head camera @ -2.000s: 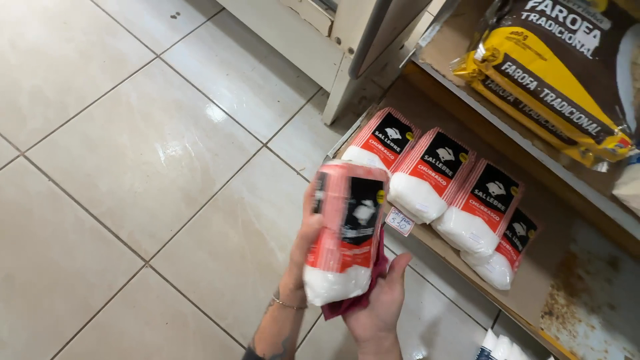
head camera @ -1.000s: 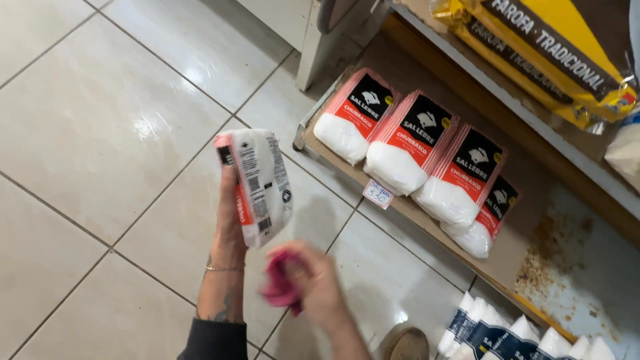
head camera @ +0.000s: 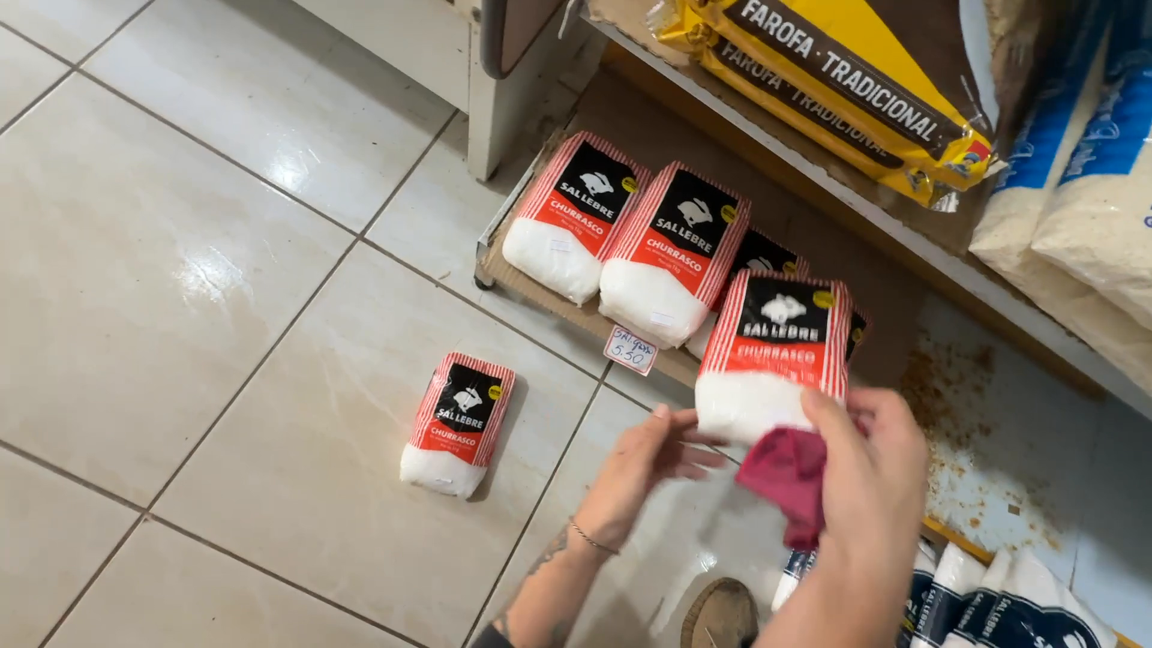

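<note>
My right hand [head camera: 868, 459] grips a red, black and white Sal Lebre salt bag [head camera: 774, 351] by its lower right side, in front of the low shelf. A crumpled dark pink cloth [head camera: 787, 481] hangs from the same hand below the bag. My left hand [head camera: 643, 459], with a bracelet at the wrist, is at the bag's lower left with fingers apart; whether it touches the bag is unclear. Another salt bag [head camera: 457, 425] lies face up on the floor tiles. More of these bags [head camera: 675, 256] lie on the cardboard-lined shelf, some partly hidden behind the held one.
A price tag [head camera: 631, 350] hangs at the shelf's front edge. Above are yellow farofa packs [head camera: 828, 90] and blue-and-white bags [head camera: 1093, 189]. Brown crumbs [head camera: 963, 423] cover the shelf to the right. White and navy bags [head camera: 1017, 603] and a shoe [head camera: 720, 616] are at the bottom.
A salt bag now lies on the floor tiles, and my left hand no longer holds one. My right hand, with the pink cloth, has taken hold of a bag near the shelf.
</note>
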